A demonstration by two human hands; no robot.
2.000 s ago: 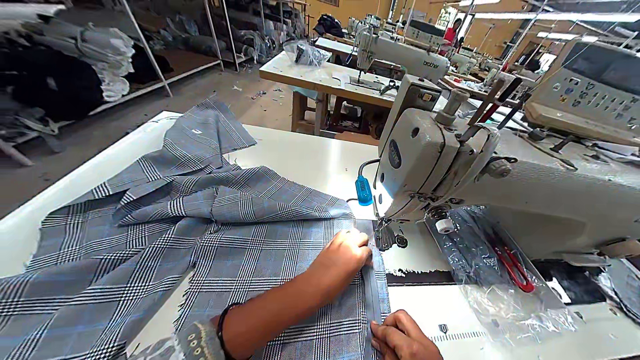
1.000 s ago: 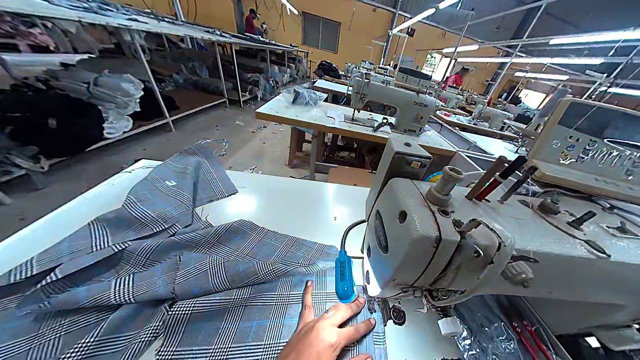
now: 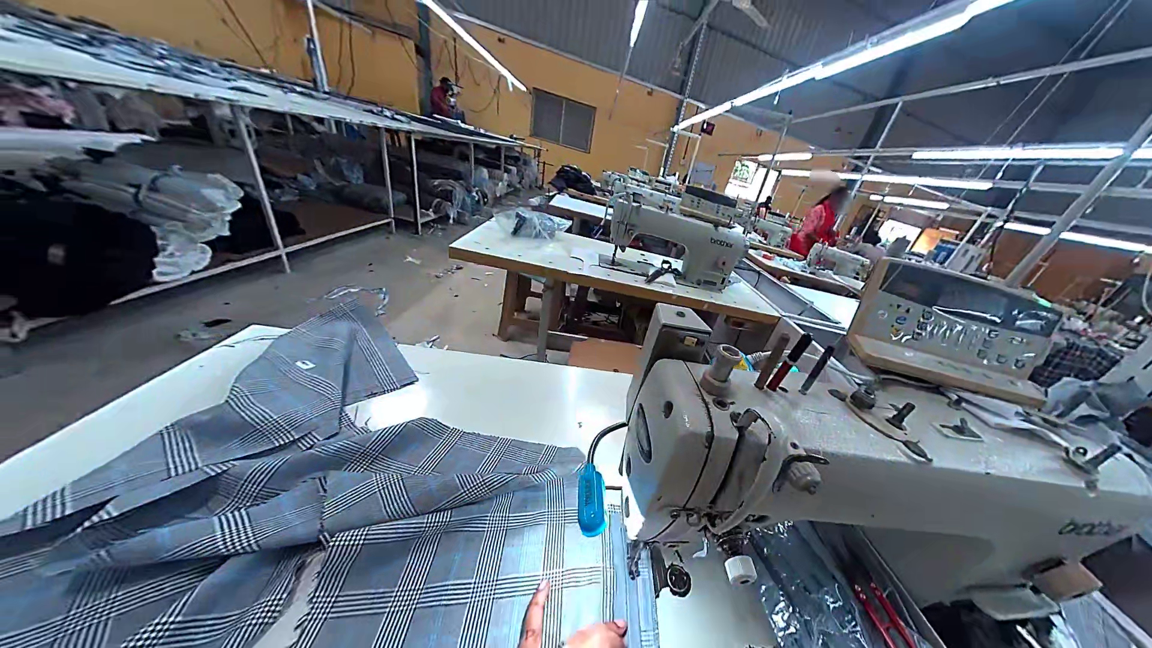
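Note:
Grey plaid fabric (image 3: 432,549) lies in loose folds over the left of the white sewing table, its right edge running under the head of a Brother industrial sewing machine (image 3: 702,450). My left hand (image 3: 576,630) shows only as fingertips at the bottom edge of the view, resting on the fabric just left of the needle area, with a finger extended and apart from the others. A blue sewing lamp (image 3: 591,500) hangs on a black cable beside the machine head. My right hand is outside the view.
Right of the needle lie clear plastic (image 3: 796,585) and red-handled scissors (image 3: 882,616). The machine's control panel (image 3: 958,315) stands on its arm. Another sewing table (image 3: 504,247) stands ahead, shelving with bundles (image 3: 270,234) at left, and a person in red (image 3: 817,225) farther back.
The view has tilted up strongly. Two seconds ago both hands were visible on the fabric near the needle; the right hand has left view and the left now shows only fingertips.

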